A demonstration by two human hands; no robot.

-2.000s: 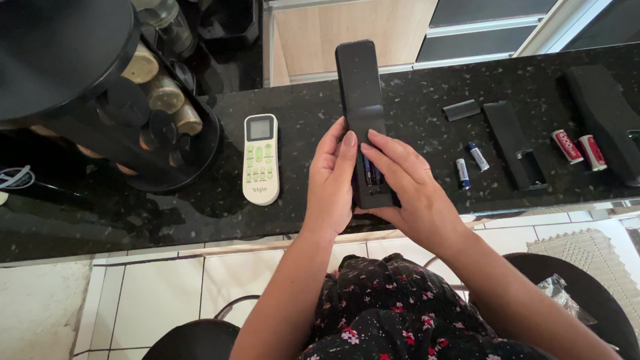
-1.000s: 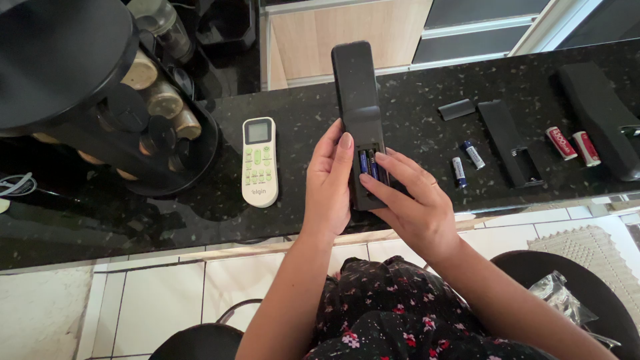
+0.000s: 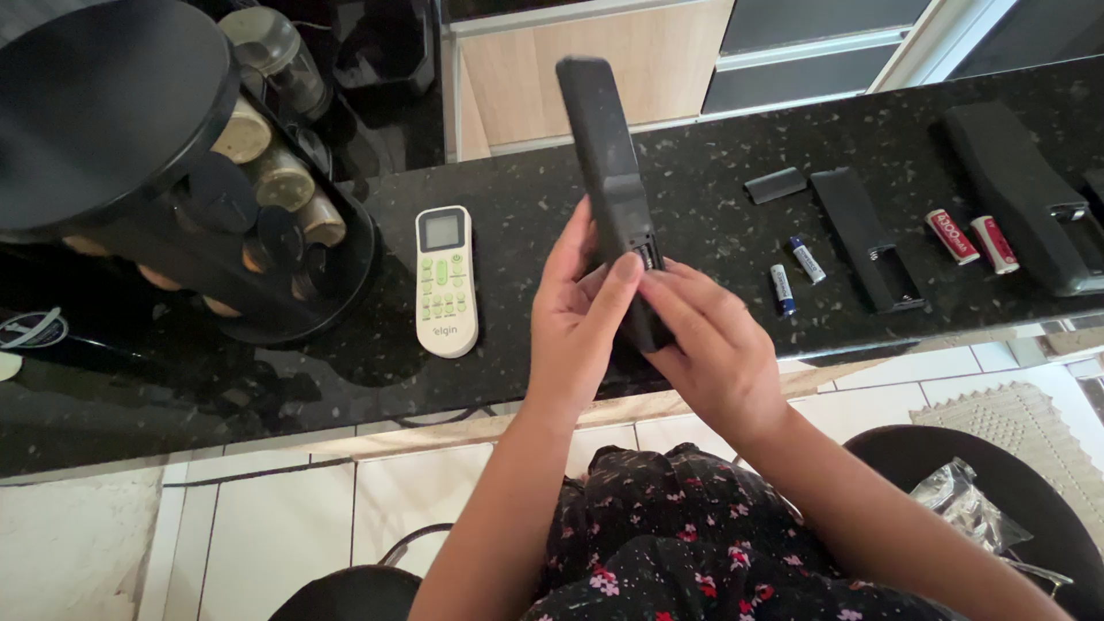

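A black remote control (image 3: 608, 147) is gripped by my left hand (image 3: 573, 319), with the thumb beside its battery bay. My right hand (image 3: 720, 345) has its fingertips at that bay and touches the remote's lower right side. The bay is mostly hidden by my fingers; batteries inside are hard to make out. Left of my hands lies a white Elgin remote (image 3: 445, 285) with green buttons. To the right are a loose battery cover (image 3: 774, 185), two blue-and-white batteries (image 3: 806, 260), a black remote with an empty bay (image 3: 862, 233), two red-and-white batteries (image 3: 952, 237) and a larger black remote (image 3: 1009, 181).
A black round rack with jars (image 3: 293, 198) stands on the left of the dark granite counter (image 3: 509, 224). Below the counter's front edge are a dark round stool seat (image 3: 897, 457) holding clear plastic wrapping (image 3: 970, 509), and another dark seat (image 3: 354, 595) at bottom left.
The held remote has been turned partly onto its side, so its battery bay shows less. My left thumb has moved over beside the bay, close to my right fingertips.
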